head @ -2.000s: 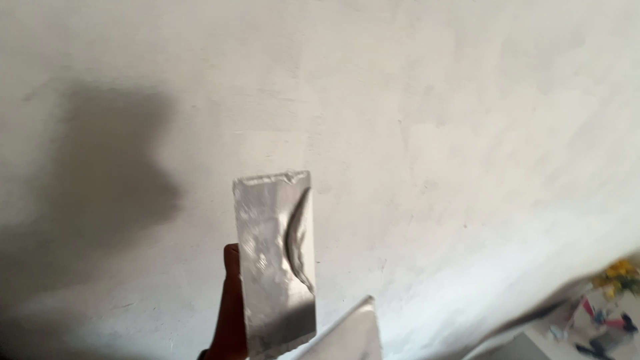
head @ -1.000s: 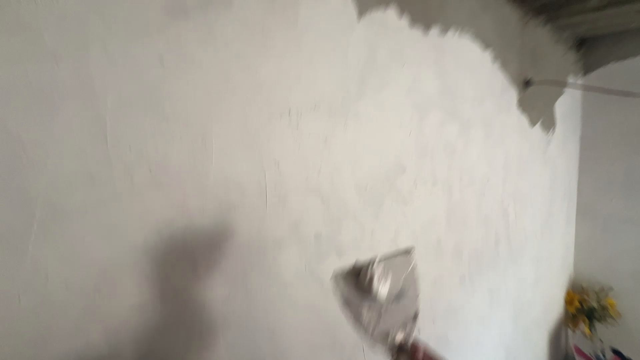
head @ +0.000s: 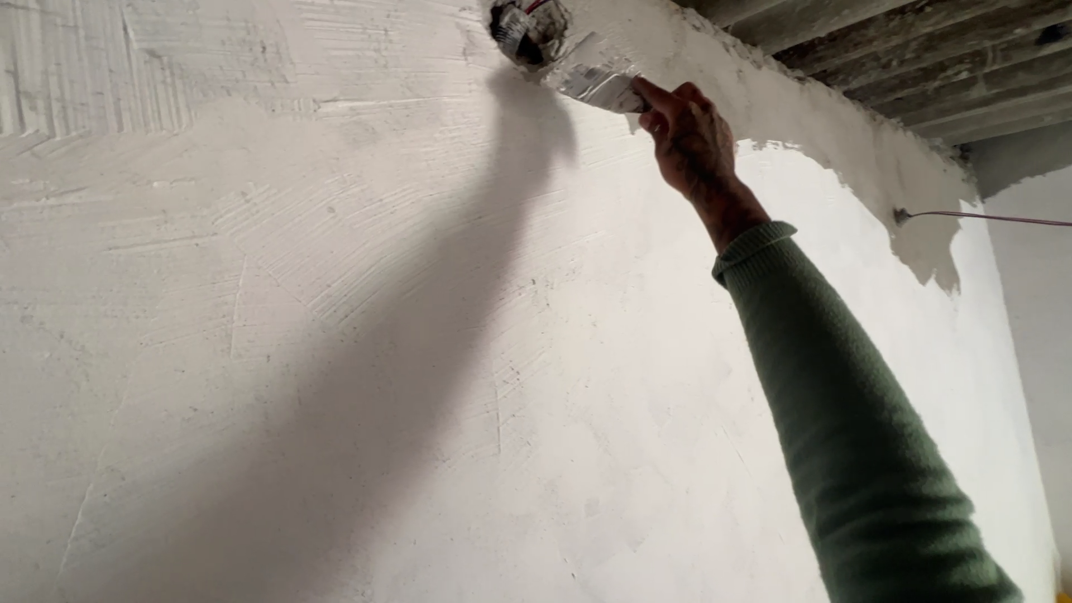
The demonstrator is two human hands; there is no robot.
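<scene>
High on the plastered wall (head: 586, 377), my right hand (head: 693, 142) grips a putty knife (head: 599, 79) with a wide metal blade. The blade lies close against the wall, its edge just right of and below a round electrical box opening (head: 529, 32) with wires inside. White compound smears the blade; the handle is mostly hidden in my fingers. My right arm, in a green knitted sleeve, reaches up from the lower right. My left hand is out of the frame.
A ceiling with beams (head: 879, 59) meets the wall at the upper right. Thin wires (head: 988, 218) stick out from a small hole at the right. Grey uncoated plaster (head: 921, 243) borders the white coat there. The arm's shadow falls across the wall.
The view has swung up to the top of the wall. My right hand now shows raised with the putty knife at the wall; a second earlier a scraper blade was low in view.
</scene>
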